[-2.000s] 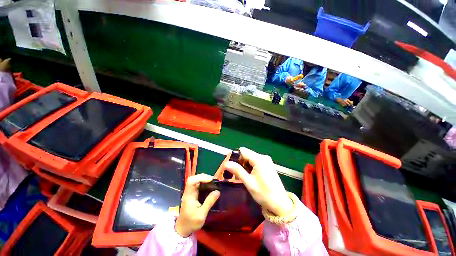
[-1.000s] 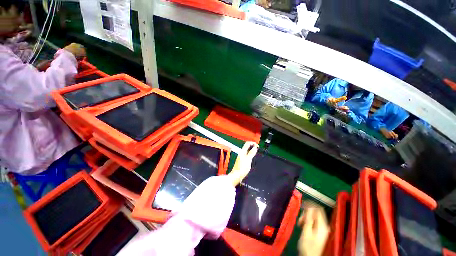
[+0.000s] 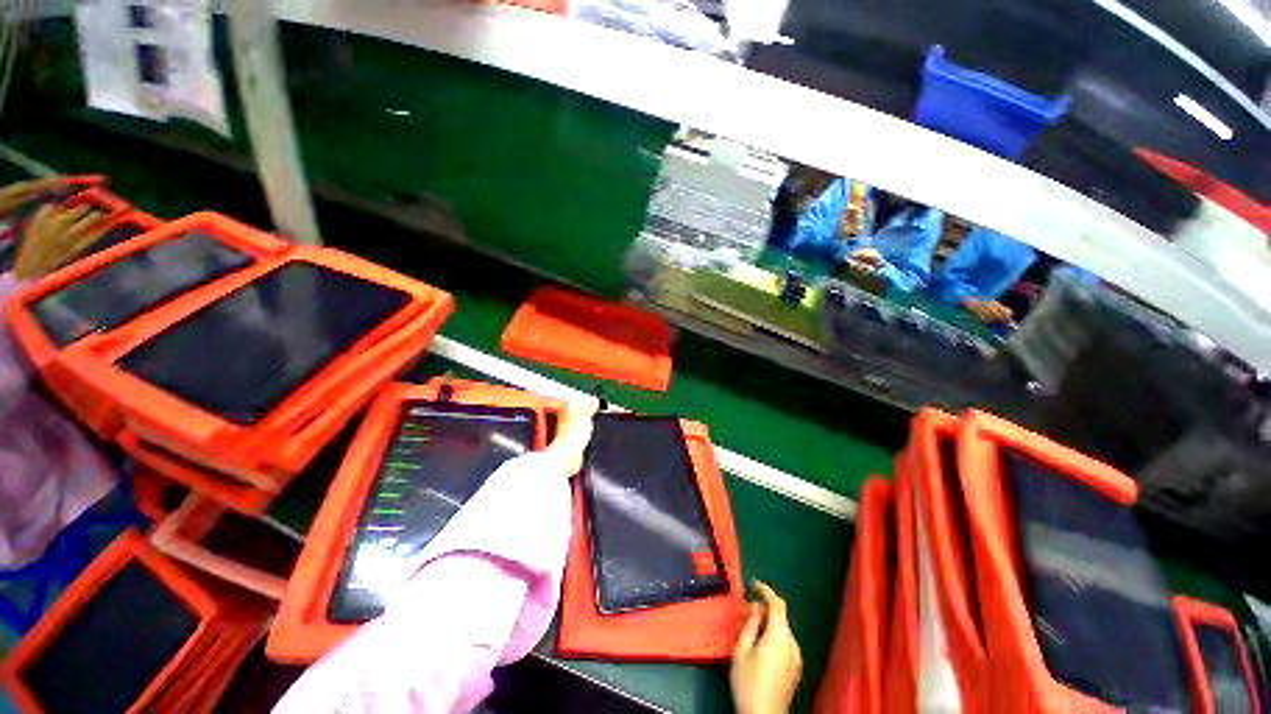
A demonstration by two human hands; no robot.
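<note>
A dark tablet [image 3: 650, 509] with a small red-orange square near its lower right corner lies on an orange tray [image 3: 655, 635]. My left hand [image 3: 573, 435] is at its upper left corner, beside a small dark plug [image 3: 601, 400]; the fingers are too blurred to tell a grip. My right hand [image 3: 767, 656] is beside the tray's lower right corner, fingers apart, with nothing seen in it. A second tablet [image 3: 443, 481], showing green text lines, sits in an orange tray [image 3: 324, 586] to the left, partly covered by my pink sleeve.
Stacked orange trays with tablets stand at left [image 3: 230, 433] and right [image 3: 976, 558]. An empty orange tray [image 3: 586, 339] lies beyond, on the green mat. A white shelf beam [image 3: 558, 67] crosses above. A neighbour's hand [image 3: 59, 234] is at far left; blue-clothed workers [image 3: 906, 248] are opposite.
The right tablet now lies straighter on its tray. The left tablet's screen has gained green lines. My right hand has come closer to the tray's corner, and the camera view has shifted.
</note>
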